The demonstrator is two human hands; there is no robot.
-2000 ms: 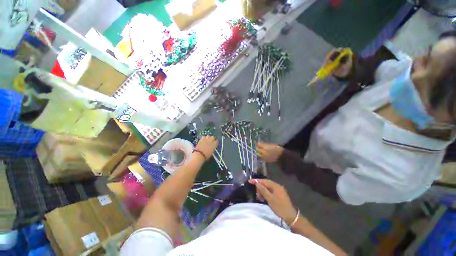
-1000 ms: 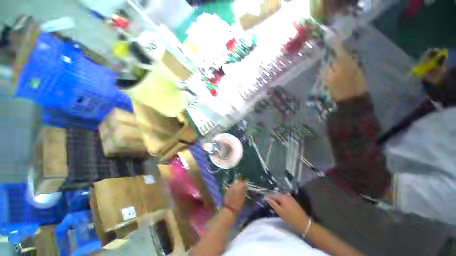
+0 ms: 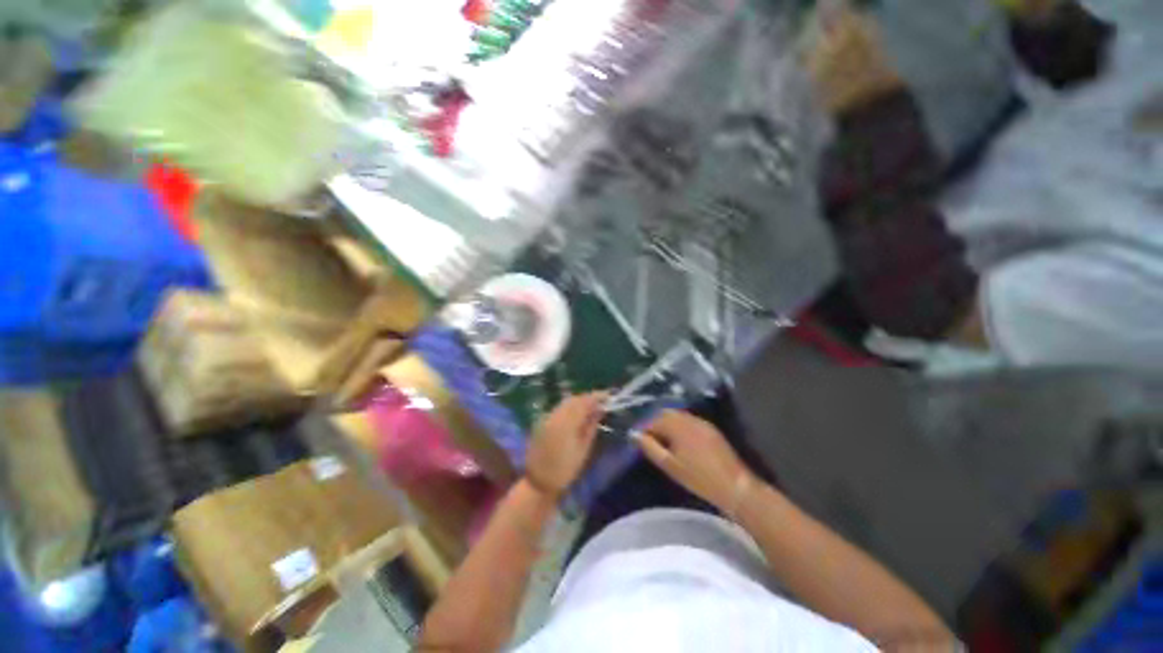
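Observation:
The frame is blurred. My left hand (image 3: 565, 443) is at the near bench edge, its fingertips at the ends of thin white cable leads (image 3: 653, 383). My right hand (image 3: 695, 457) is just right of it, fingers bent together near the same leads; a tiny pale spot shows at its fingertips. Blur hides whether either hand grips a lead. More leads (image 3: 619, 313) lie spread on the dark green mat beyond the hands. A dark clump of parts (image 3: 653, 147) lies farther up the bench.
A white-pink tape roll (image 3: 520, 324) with a clear bottle stands left of the leads. Bright trays (image 3: 561, 96) lie beyond. A neighbour's dark sleeve (image 3: 893, 204) reaches over the bench at right. Cartons (image 3: 274, 523), pink wrap (image 3: 421, 440) and blue crates (image 3: 89, 274) are at left.
My left hand has come back from the leads farther up the bench to the near edge, close to my right hand. The neighbour's arm has reached forward. The camera view has shifted.

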